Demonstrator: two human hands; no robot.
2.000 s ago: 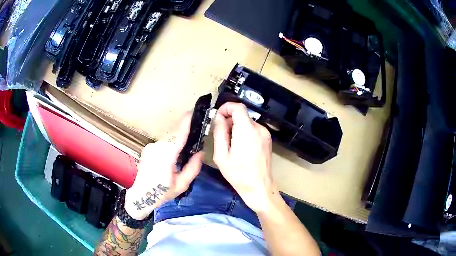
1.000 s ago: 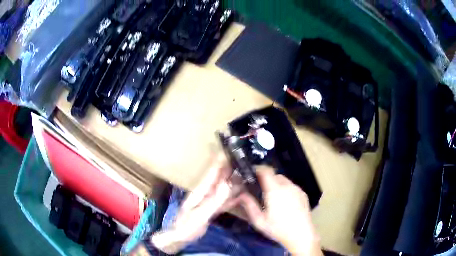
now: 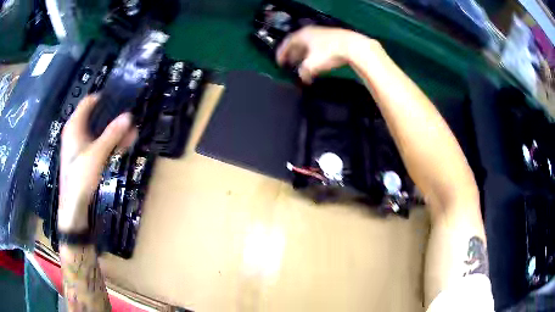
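Note:
My left hand (image 3: 85,143), blurred, holds a black control panel (image 3: 131,70) with silver-white details, tilted above the panels at the left. My right hand (image 3: 322,52) reaches to the far side, its fingers curled on the near end of a black housing (image 3: 272,25); part of that housing is hidden behind the hand. Two black housings with white discs (image 3: 330,166) and thin red and white wires stand side by side under and beside my right forearm.
Several black panels (image 3: 122,207) lie stacked at the left beside a clear-grey film bag (image 3: 30,134). A flat black sheet (image 3: 252,125) lies on tan cardboard (image 3: 243,244). Black mats and more housings are at the right. A red folder (image 3: 131,303) edges the lower left.
My hands have moved apart, left to the panel stack and right to the far side. The housing that lay in front of me is gone from the cardboard. The view has shifted.

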